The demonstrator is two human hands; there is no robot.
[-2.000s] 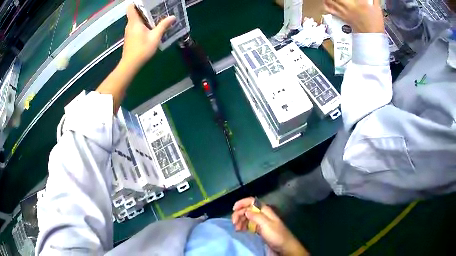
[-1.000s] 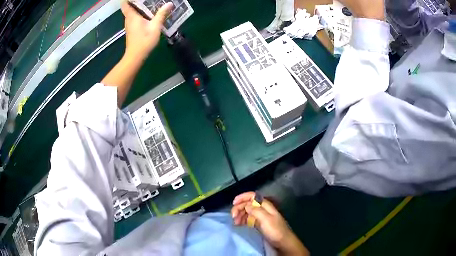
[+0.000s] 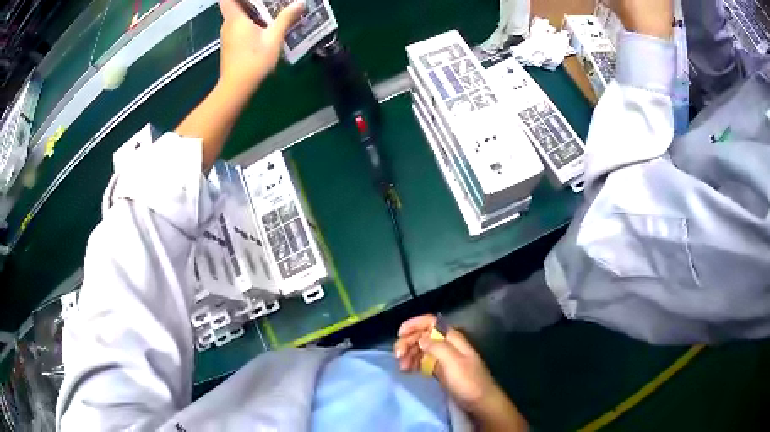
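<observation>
My left hand [image 3: 253,46] is at the top edge, its thumb and fingers around a white retail carton [image 3: 306,27] with grey picture panels; the carton is partly cut off by the frame. My right hand [image 3: 443,354] is low in front of my body, curled around a small knife [image 3: 431,361] with a yellow handle; a short dark part shows above the fingers. White cartons [image 3: 283,228] lie in a leaning row at the left of the bench, hang tabs towards me, partly hidden by my left sleeve.
A black tool [image 3: 359,118] with a red switch and cord lies mid-bench. Right of it are stacked cartons [image 3: 485,143] and another carton [image 3: 544,126]. A crumpled white wad [image 3: 544,44] is behind. A person in a grey coat [image 3: 658,228] works at the right. A green conveyor [image 3: 76,181] curves at the left.
The view has shifted slightly. My left hand still holds the carton at the top edge, and my right hand still holds the knife low. The neighbour's arm has moved slightly.
</observation>
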